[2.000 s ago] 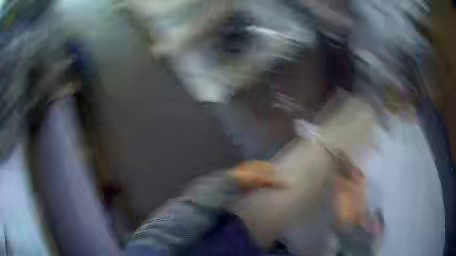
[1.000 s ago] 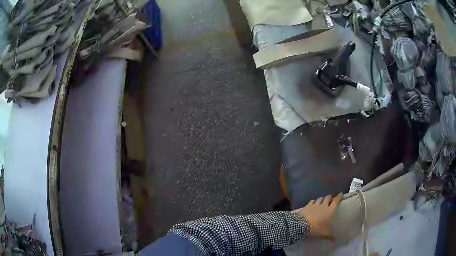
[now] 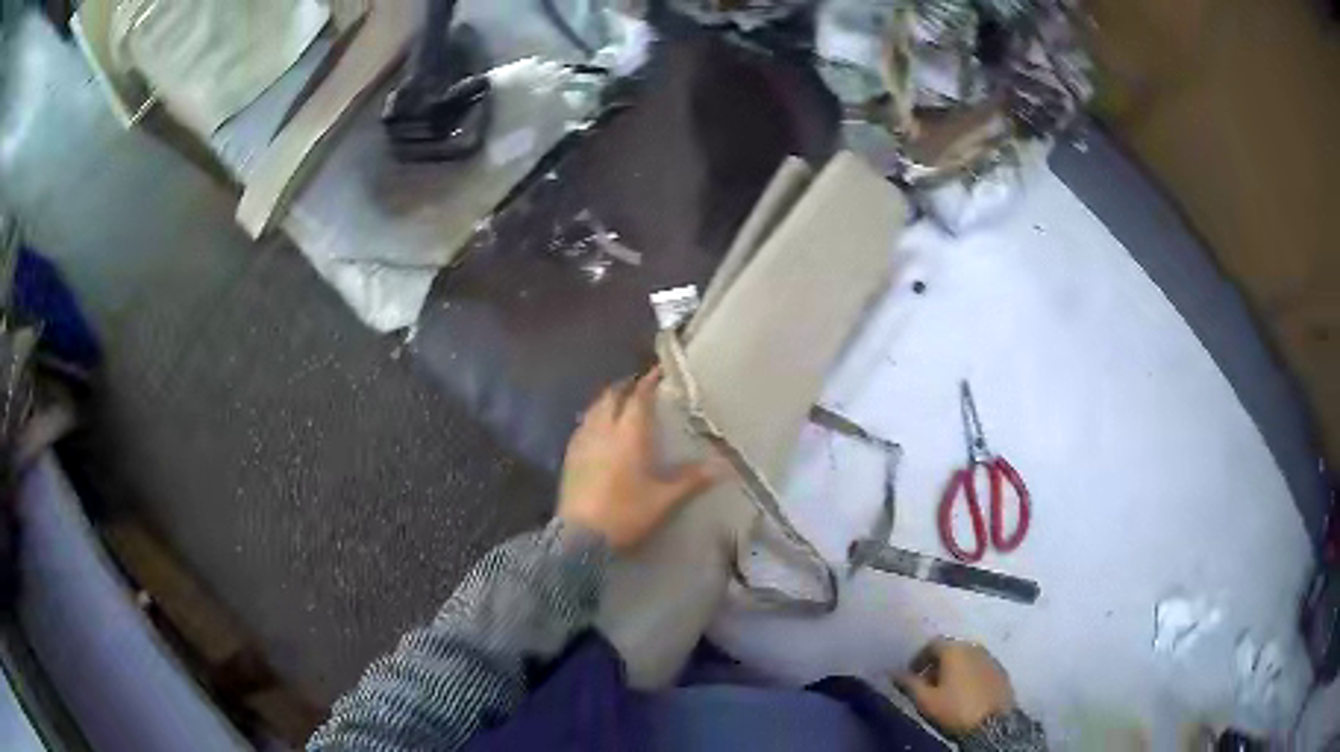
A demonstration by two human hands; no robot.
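Note:
A beige-brown cut panel bundle (image 3: 794, 301) lies slantwise across the table's near-left edge, with a white label (image 3: 675, 306) at its left side. A pale fabric tie (image 3: 750, 478) crosses it and loops loosely at its right. My left hand (image 3: 625, 463) grips the bundle's left side, its thumb over the top beside the tie. My right hand (image 3: 963, 686) is low near the table's front edge, fingers curled and slightly blurred; whether it holds anything cannot be told.
Red-handled scissors (image 3: 985, 507) and a dark strip-like template (image 3: 948, 570) lie on the white table (image 3: 1132, 426), right of the bundle. A thin dark strip (image 3: 892, 485) curls beside them. A dark iron (image 3: 438, 118) stands on the padded surface at the upper left. Grey speckled floor (image 3: 294, 426) shows left.
The view has swung right, so the bundle sits more central and steeper. The scissors, the template and my right hand now show. My left hand remains on the bundle, its thumb now visible across it.

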